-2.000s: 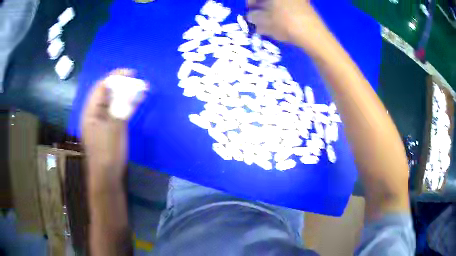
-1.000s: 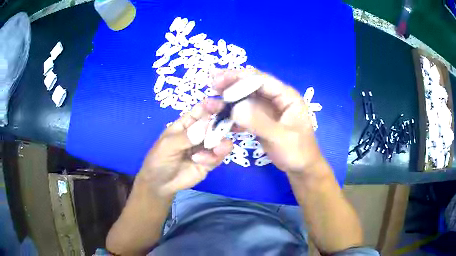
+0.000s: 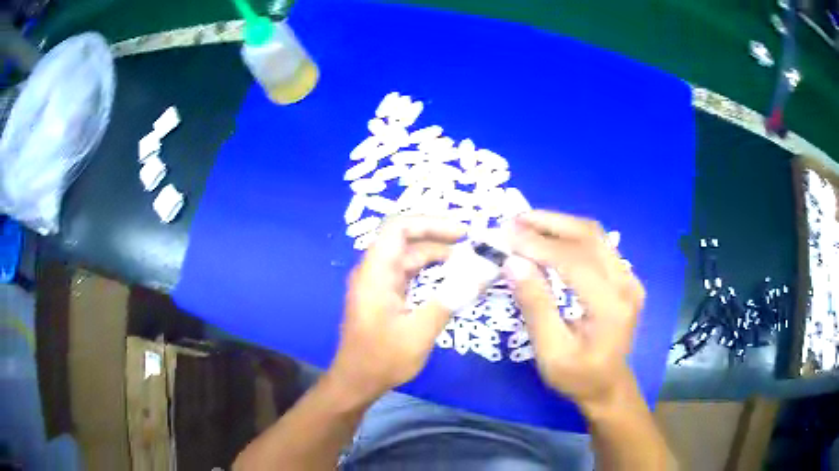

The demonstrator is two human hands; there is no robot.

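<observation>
My left hand (image 3: 391, 299) holds a white housing (image 3: 463, 276) over the blue mat (image 3: 276, 230). My right hand (image 3: 580, 294) meets it, its thumb and fingers at a small dark part (image 3: 489, 252) at the housing's upper end. Whether the right fingers also hold a white piece there is too blurred to tell. The loose pile of white oval pieces (image 3: 432, 170) lies on the mat behind and under both hands, which hide part of it.
A squeeze bottle (image 3: 281, 64) with a green nozzle stands at the mat's back left. Several white housings (image 3: 153, 173) and a cloudy bag (image 3: 60, 129) lie left. Black pins (image 3: 731, 317) and a shallow tray of white units (image 3: 819, 267) are at right.
Two seconds ago the hands were apart, the right at the back of the pile. They have since come together, and now hold the housing lower and closer. The view has shifted.
</observation>
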